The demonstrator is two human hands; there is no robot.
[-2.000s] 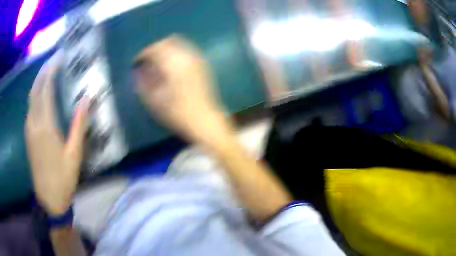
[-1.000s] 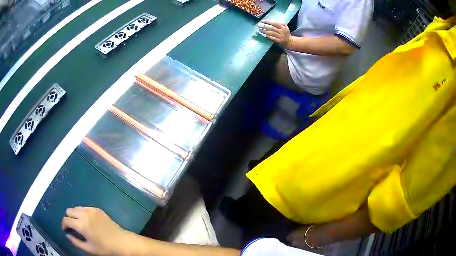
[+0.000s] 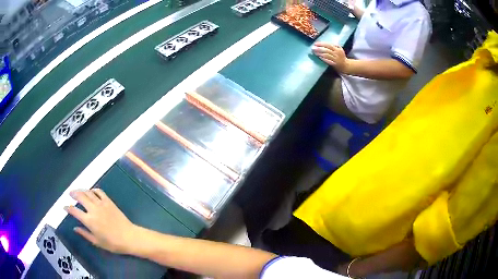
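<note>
A silver-white metal plate with black fan-like openings (image 3: 65, 264) lies at the lower left on the green bench, cut off by the bottom edge; two openings show. My right hand (image 3: 104, 222) is just above and to the right of it, over the green surface near the white edge strip. Its fingers are apart and I see nothing held in them; the underside of the palm is hidden. My left hand is not in view.
A clear plastic tray (image 3: 183, 155) with copper-orange strips lies right of my hand. More plates (image 3: 87, 113) lie on the green conveyor. A dark tray of orange-copper pieces (image 3: 300, 20) stands near a seated worker (image 3: 377, 43). A person in yellow (image 3: 393, 163) stands at right.
The view has turned away from the plate between my hands, and my left hand has left the picture. Since one second ago, my right hand's fingers have spread. More of the conveyor shows.
</note>
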